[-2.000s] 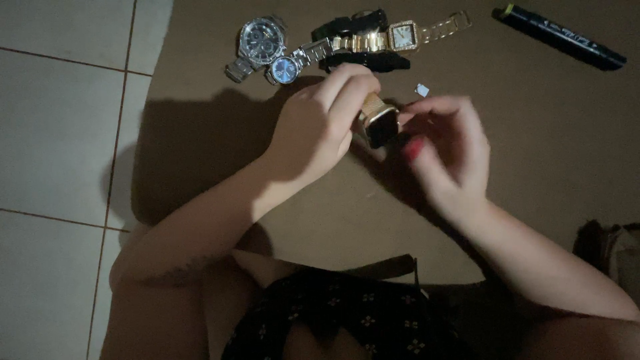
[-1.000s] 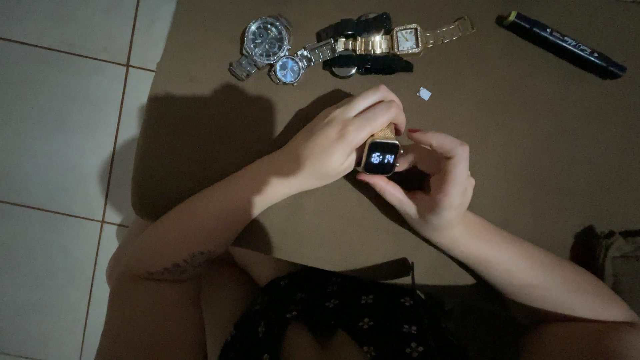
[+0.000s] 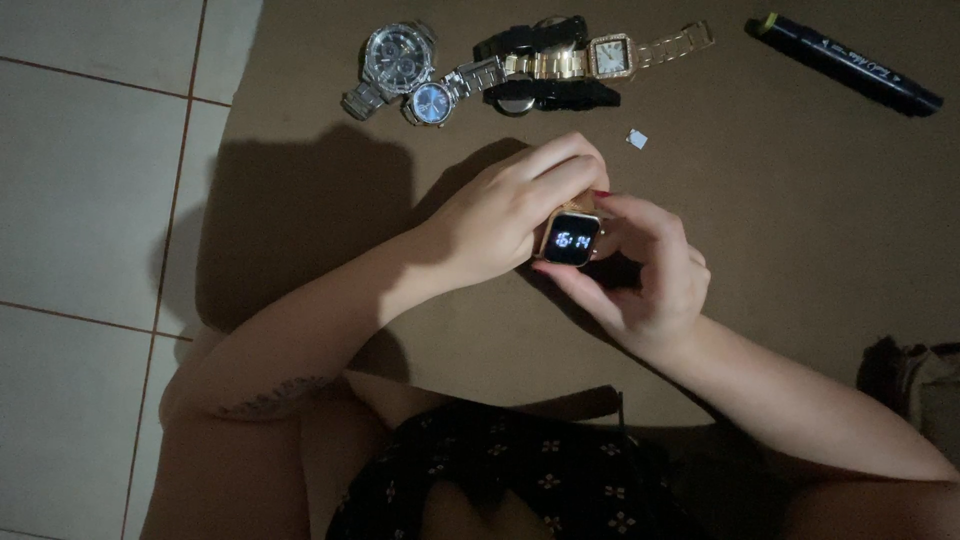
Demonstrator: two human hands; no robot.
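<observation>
A gold-rimmed digital watch (image 3: 571,239) with a lit screen and a gold mesh band is held between my two hands. My left hand (image 3: 517,214) grips its band, the fingers curled over it. My right hand (image 3: 649,274) holds the watch from the right, with its thumb at the lower edge of the case and a fingertip near the band. Beyond them lie a large silver watch (image 3: 397,58), a small blue-faced silver watch (image 3: 432,103) and a gold square watch (image 3: 611,57). Dark watches (image 3: 559,96) lie around the gold band.
A small white piece (image 3: 636,139) lies beyond my right hand. A black marker (image 3: 844,64) with a green end is at the far right. All rest on a brown surface (image 3: 787,202). A dark fabric item (image 3: 892,375) sits at the right edge; floor tiles (image 3: 82,187) show at left.
The watch screen was dark two seconds ago and is lit now. My right thumb and fingers have closed in around the case since then.
</observation>
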